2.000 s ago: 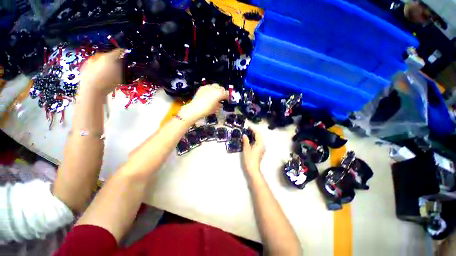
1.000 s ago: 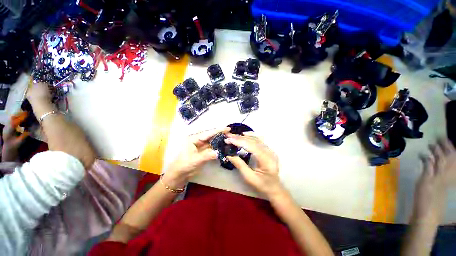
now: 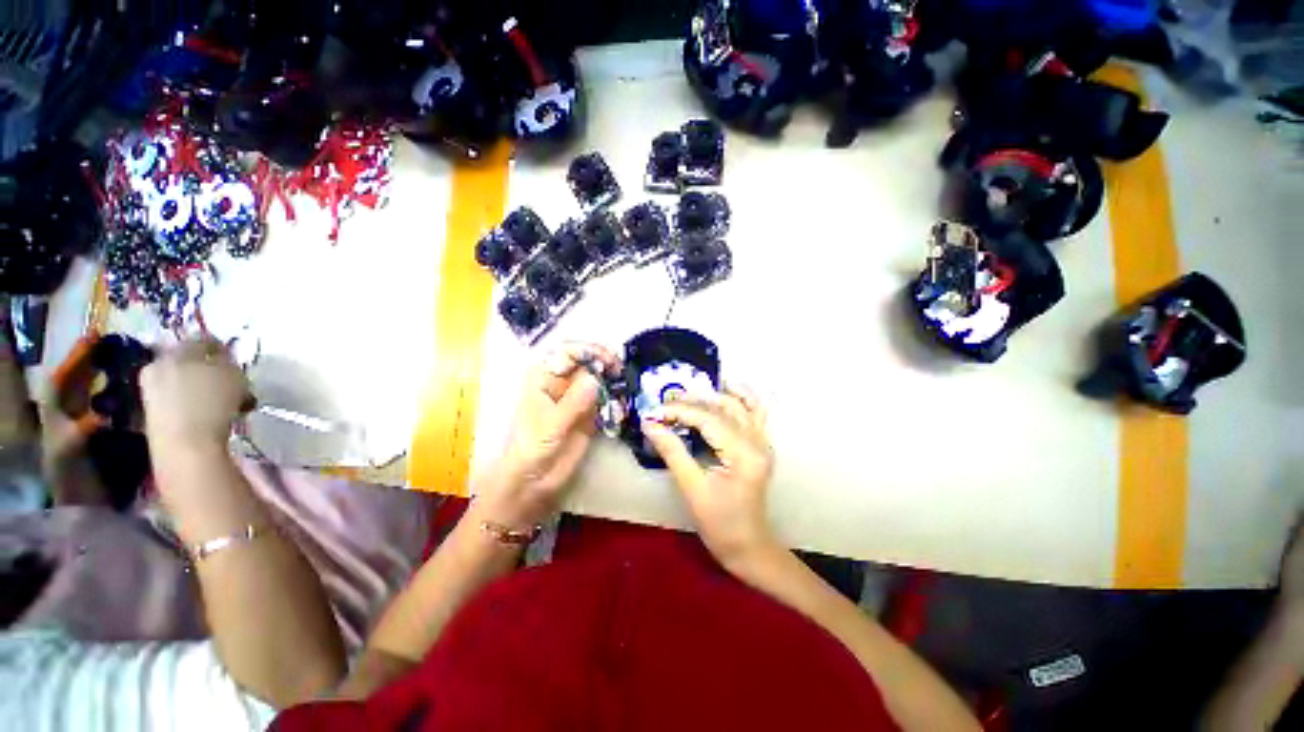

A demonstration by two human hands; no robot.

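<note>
A black camera housing with a white ring board inside stands on the table just in front of me. My left hand is at its left side and holds a small camera module, tilted on edge, in its fingertips. My right hand is at the housing's right and front, fingertips pinched over the ring; the small thing between them is too small to tell. Several loose camera modules lie in a cluster beyond the housing, lenses up.
Housings with boards stand at the right, more at the back. White ring boards and red wires are piled at left. A neighbour's hand works there. Another person's arm is at the lower right edge. Yellow tape crosses the table.
The module has moved off the housing to its left in my left hand, so the white ring now shows. One housing at the far right is gone. The right neighbour's hand has drawn back.
</note>
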